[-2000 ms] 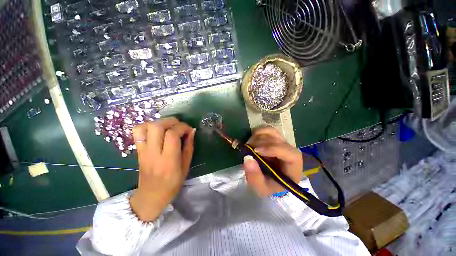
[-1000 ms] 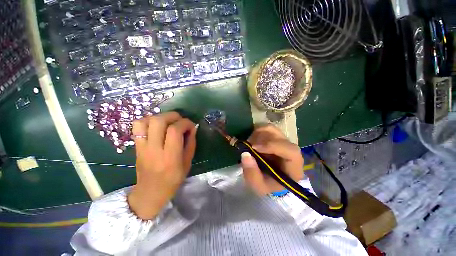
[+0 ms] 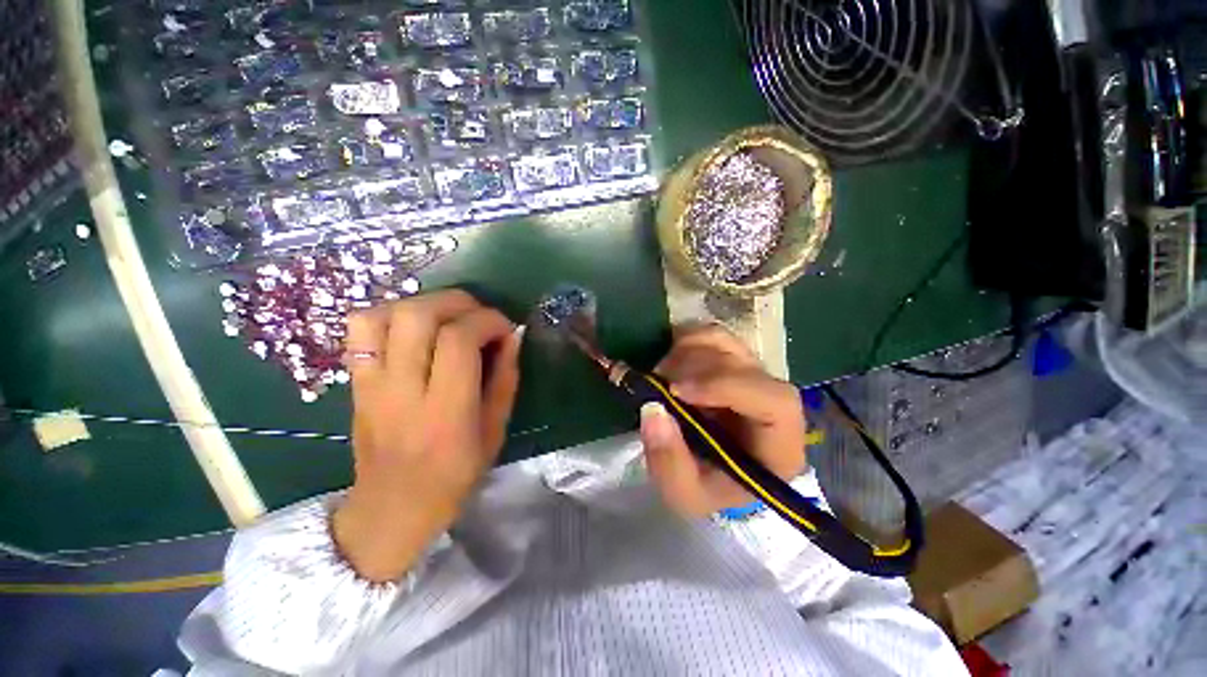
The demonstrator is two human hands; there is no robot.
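Note:
My right hand holds the soldering iron, black with yellow stripes, like a pen. Its thin tip points up and left and meets a small shiny module on the green mat. My left hand lies left of the module, fingers curled and fingertips together near the module. A thin strand of solder wire trails left across the mat from behind this hand; its end at the fingertips is too small to make out. A heap of pink and white round parts lies beside the left fingers.
A clear blister tray of modules lies beyond the hands. A round tip cleaner tub with metal shavings stands beyond my right hand. A fume fan and black unit stand far right. A cardboard box is below the bench edge.
The view has shifted slightly, so tray, heap and tub sit a little differently in frame. Both hands keep the same hold, and the iron tip stays at the module.

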